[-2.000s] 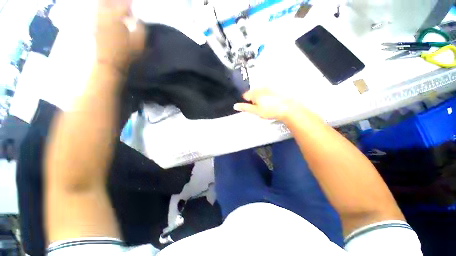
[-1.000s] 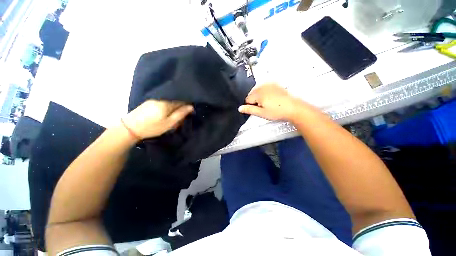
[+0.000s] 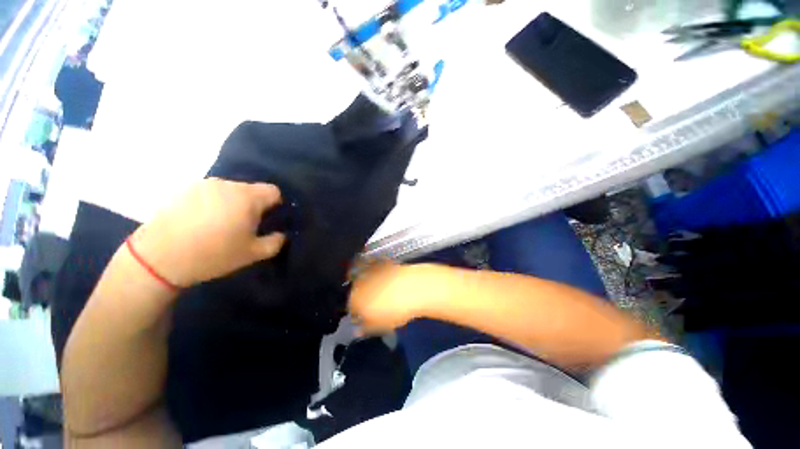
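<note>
Black fabric point(image 3: 307, 184) runs from beneath the needle area of the sewing machine point(image 3: 399, 83) down over the table's front edge to the lap. My left hand point(image 3: 224, 230) is on the black fabric at the left, fingers bent with a gap between thumb and fingers; whether it pinches cloth is unclear. My right hand point(image 3: 377, 296) is blurred, at the fabric's right edge below the table's front edge; its fingertips are hidden or blurred, so its hold cannot be told.
A smartphone point(image 3: 570, 63) lies right of the needle, with a small brown patch point(image 3: 636, 112) beside it. Scissors with yellow loops point(image 3: 774, 40) lie at the far right. A ruler strip point(image 3: 649, 151) follows the table's front edge. A blue crate point(image 3: 746, 188) stands below right.
My right hand has moved from beside the needle down and left, below the table edge. My left hand has moved slightly left. The fabric now stretches from the needle toward the lap.
</note>
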